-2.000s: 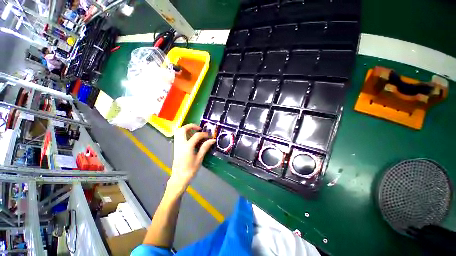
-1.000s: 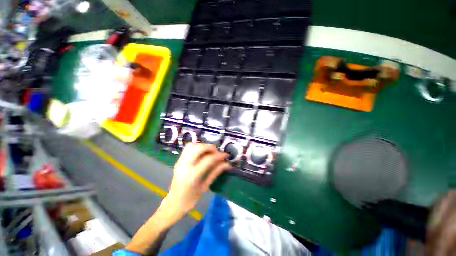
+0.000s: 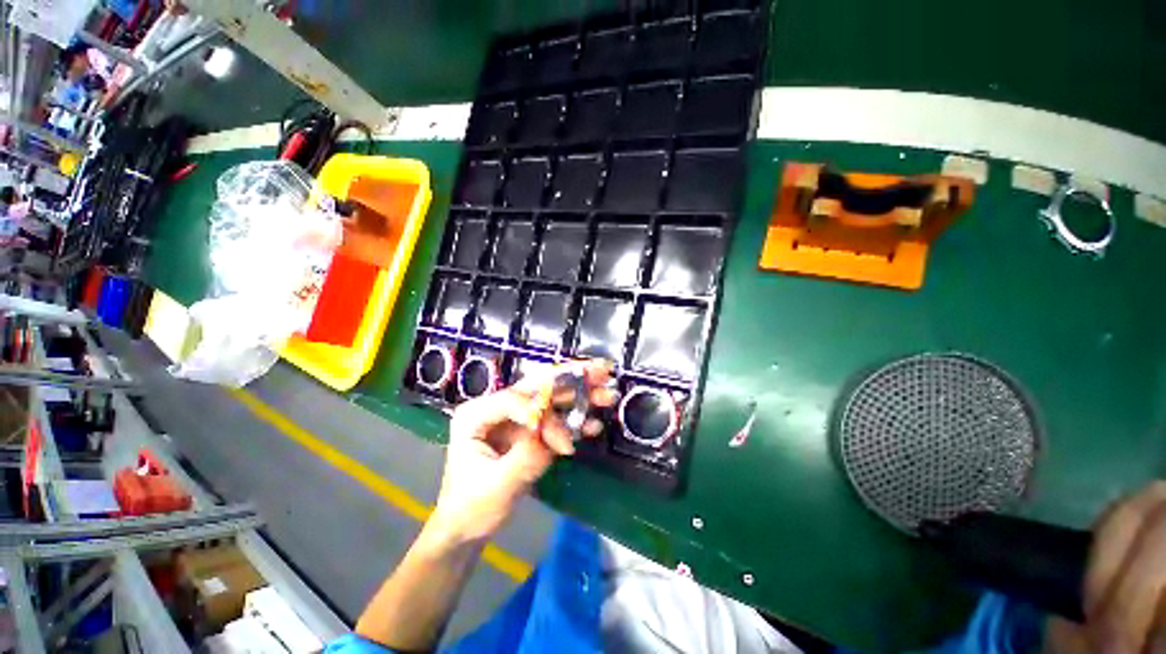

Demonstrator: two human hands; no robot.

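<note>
My left hand [image 3: 512, 428] holds a small watch case [image 3: 572, 400] in its fingertips above the near row of the black blister tray [image 3: 582, 243]. Two cases sit in the pockets at the near left, and another watch case [image 3: 648, 417] sits at the near right. My right hand [image 3: 1128, 562], cut off by the right edge, grips the black electric screwdriver [image 3: 1023, 552]. The screwdriver's front end is at the near rim of the round grey screw disc [image 3: 940, 441]. Its bit tip is too small to make out.
An orange fixture [image 3: 857, 236] stands behind the disc. A loose silver ring [image 3: 1080, 217] lies at the back right. A yellow bin [image 3: 412, 243] with crumpled clear plastic bags [image 3: 262, 243] is left of the tray. A grey aisle and shelving lie beyond the bench's left edge.
The view has shifted to the right. My left hand has gone from the tray's left corner along the near row and now holds a case lifted from it. My right hand has come into view with the screwdriver.
</note>
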